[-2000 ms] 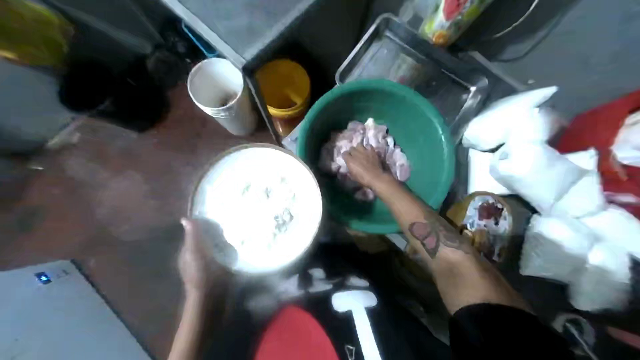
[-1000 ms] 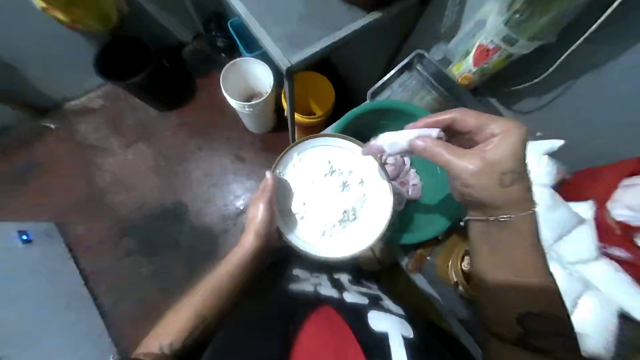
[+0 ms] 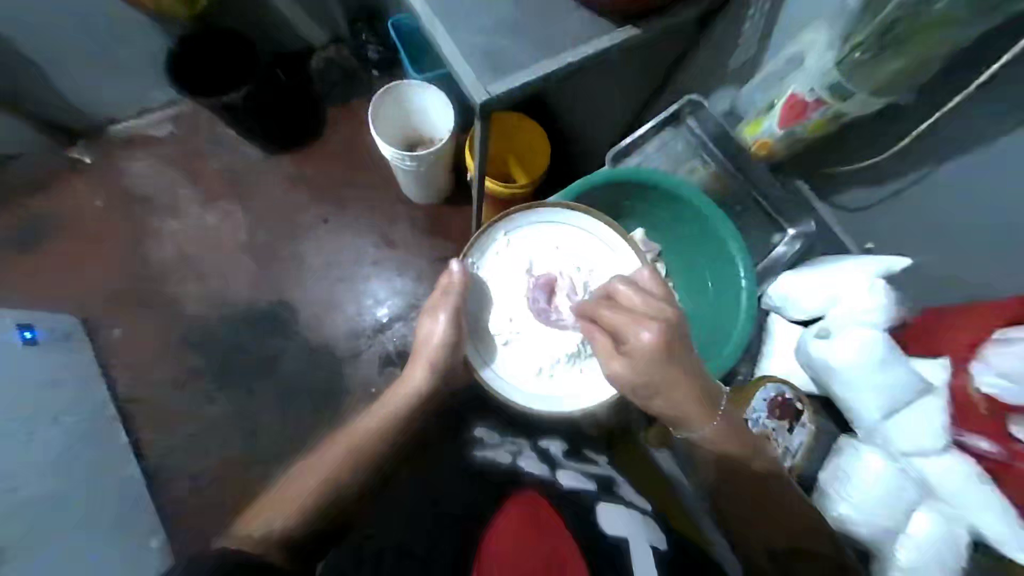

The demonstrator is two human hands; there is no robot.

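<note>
A round plate with a brown rim (image 3: 524, 392) holds white powder that looks like flour. My left hand (image 3: 440, 328) grips its left edge, thumb on the rim. A pink piece of raw meat (image 3: 552, 300) lies on the powder, and the fingertips of my right hand (image 3: 640, 336) are at its right side, pinched together on it. Behind the plate, partly covered by it, stands a green plastic basin (image 3: 712, 272); only a bit of the meat (image 3: 646, 244) inside shows past my right hand.
Beyond the basin is a metal tray (image 3: 680, 144). White plastic bags (image 3: 868, 368) and an open jar (image 3: 780, 416) are at the right. A white bucket (image 3: 414, 136) and a yellow bucket (image 3: 512, 156) stand beside the grey counter (image 3: 512, 40).
My right hand was in the basin's meat, then held a pale piece above the basin; now it is over the plate with a piece on the powder. The plate has moved right, partly over the basin.
</note>
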